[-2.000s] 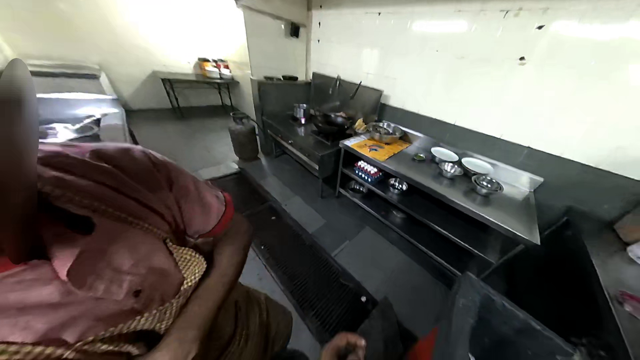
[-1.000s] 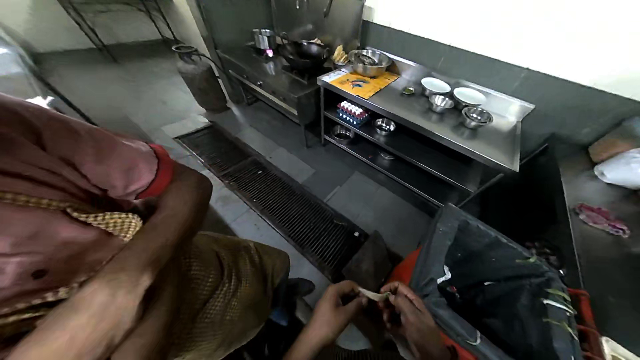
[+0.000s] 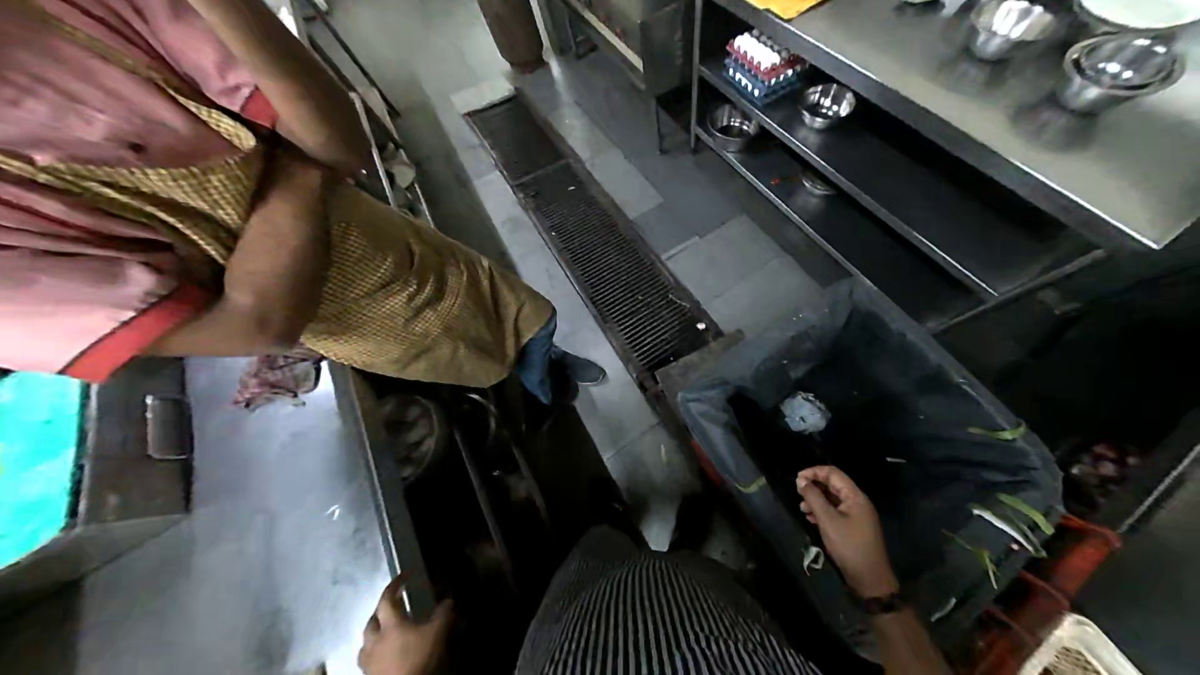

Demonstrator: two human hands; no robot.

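Note:
My right hand (image 3: 844,525), with a dark band at the wrist, is over a red bin lined with a black plastic bag (image 3: 900,403); its fingers curl together and I cannot tell whether something small is between them. Scraps of green peel (image 3: 1027,514) cling to the liner, and a crumpled pale scrap (image 3: 804,412) is inside. My left hand (image 3: 405,630) grips the edge of a stainless steel counter (image 3: 253,525) at the lower left.
A person in a pink shirt and checked apron (image 3: 403,291) stands at the left with arms folded. A floor drain grate (image 3: 609,253) runs ahead. On the right, a steel table (image 3: 937,103) holds metal bowls (image 3: 1120,70); egg trays (image 3: 764,66) sit on its shelf. A cloth (image 3: 277,377) lies on the counter.
My hands were together beside the bin, holding a pale strip; now they are apart, the left on the counter edge and the right over the bin. The view has turned down and left.

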